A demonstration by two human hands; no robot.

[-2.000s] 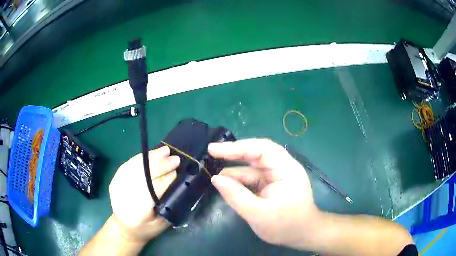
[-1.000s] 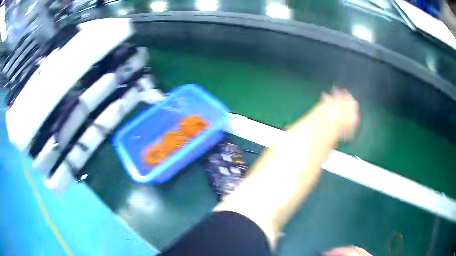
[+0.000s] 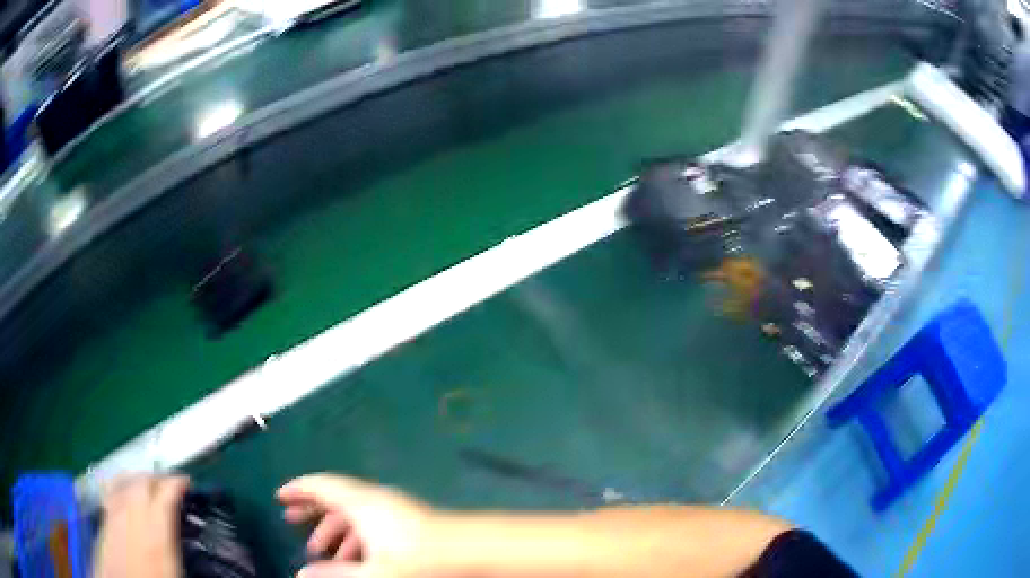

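A dark housing with a board point(image 3: 217, 540) lies at the bottom left of the bench mat, blurred. My left hand point(image 3: 141, 525) is against its left side, cut off by the lower edge; its fingertips and grip are unclear. My right hand point(image 3: 356, 528) is to the right of the housing, fingers curled and apart, with nothing visible in it. A dark unit point(image 3: 232, 294) with a thin cable sits on the green belt. A faint rubber band point(image 3: 457, 409) and dark tweezers point(image 3: 537, 470) lie on the mat.
The blue basket point(image 3: 43, 508) is at the far lower left. A white rail point(image 3: 418, 303) borders the belt. Dark stacked units point(image 3: 813, 271) and orange-brown bands point(image 3: 740, 285) are at the right. A blue stool point(image 3: 966, 361) stands beyond the bench edge.
The view has swung right. The banded-type unit from my hands is gone from them, and a dark unit now shows on the belt. My left hand has come back from the belt to the board housing.
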